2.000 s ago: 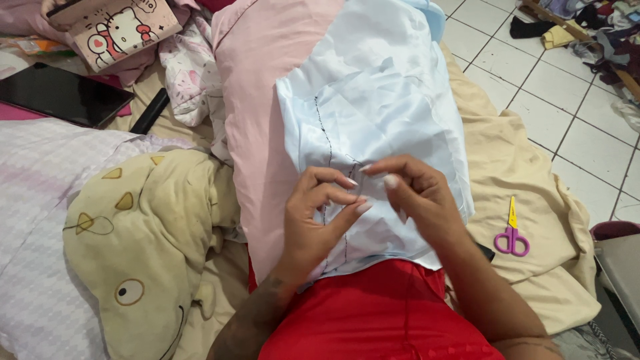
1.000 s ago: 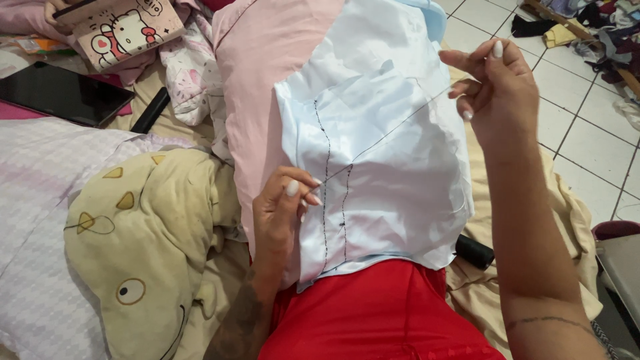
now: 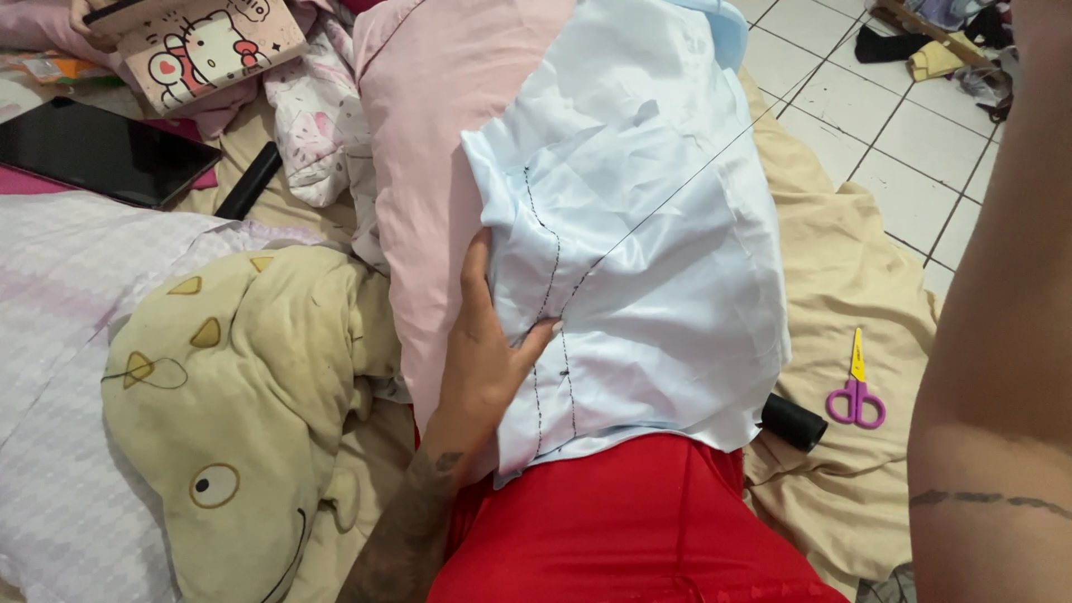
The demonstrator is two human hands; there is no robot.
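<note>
Light blue satin fabric (image 3: 662, 310) lies over a pink pillow (image 3: 452, 109) on my lap, with two rows of black stitches running down its left part. My left hand (image 3: 494, 343) holds the fabric's left edge, thumb on top beside the stitches and the other fingers hidden beneath. From near that thumb a black thread (image 3: 670, 197) runs taut up to the right. My right forearm (image 3: 988, 352) is raised along the right edge; the hand itself is out of view. Scissors with purple handles (image 3: 856, 402) and a black thread spool (image 3: 793, 423) lie to the right of the fabric.
On the left are a plush dinosaur (image 3: 243, 402), a black tablet (image 3: 105, 151), a second black cylinder (image 3: 249, 180) and a pink cartoon-cat case (image 3: 209, 54) with another person's hand (image 3: 94, 25) at it. Clothes (image 3: 942, 54) lie on the tiled floor at upper right.
My right hand has gone from beside my left hand up and right, out of view, the thread stretching out. My left hand now lies at the fabric's edge with its thumb on top.
</note>
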